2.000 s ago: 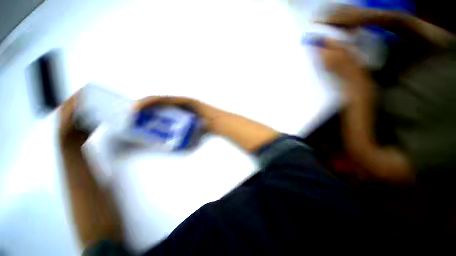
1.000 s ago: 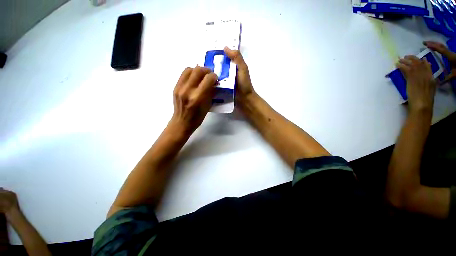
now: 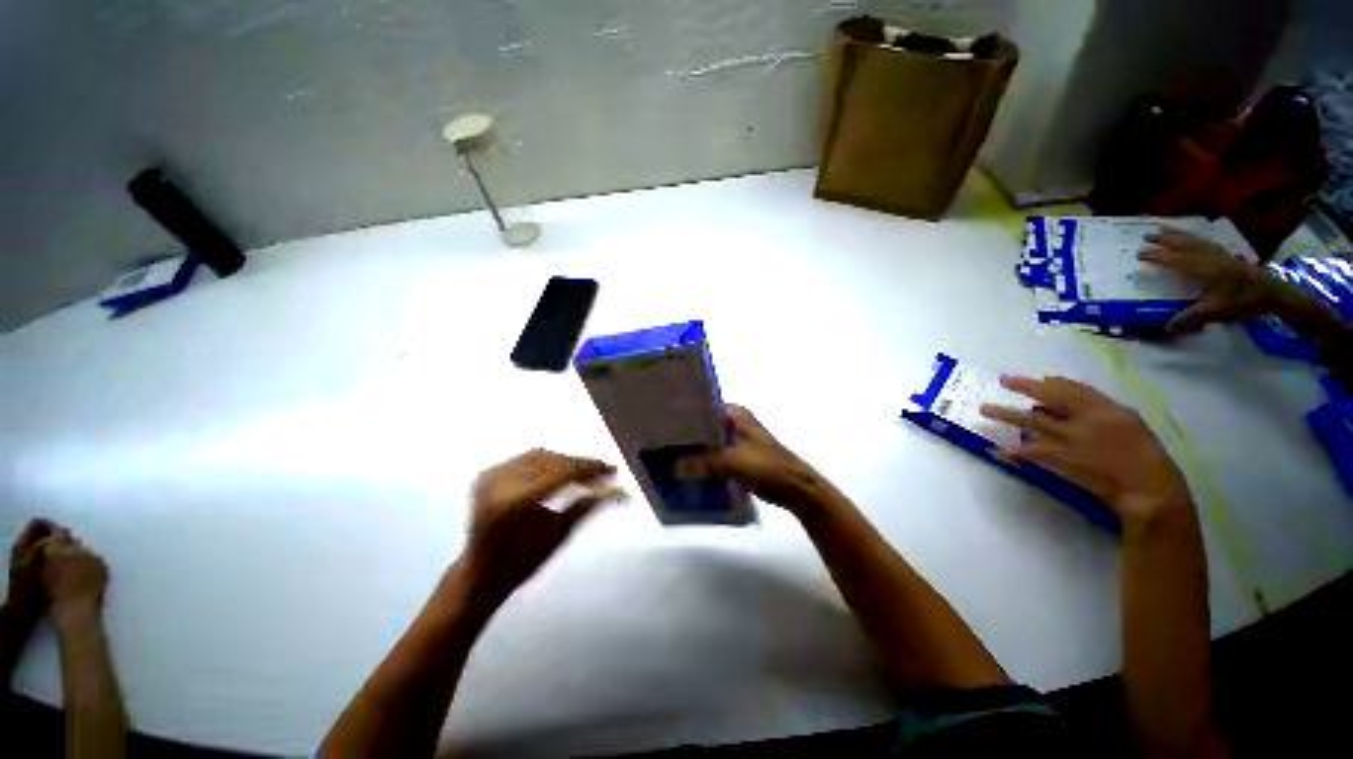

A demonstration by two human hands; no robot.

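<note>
A retail box (image 3: 653,408), white-grey on its broad face with a blue end, is held above the white table in front of me, tilted. My right hand (image 3: 757,463) grips its lower right side, with the thumb over the darker window area on the box front. The blue end of the box faces up and away and looks closed. My left hand (image 3: 537,512) is just left of the box, fingers apart, not touching it and slightly blurred. I see nothing in it.
A black phone (image 3: 555,323) lies behind the box. A neighbour's hand (image 3: 1091,441) rests on another box (image 3: 972,403) at right; another hand touches stacked flat boxes (image 3: 1105,260). A brown paper bag (image 3: 908,122), black cylinder (image 3: 189,223) and pale-topped stand (image 3: 490,178) are by the wall. Clasped hands (image 3: 57,571) far left.
The view has lifted to show the wall. My left hand has let go of the box and moved left. The box is now tilted, its blue end raised, in my right hand.
</note>
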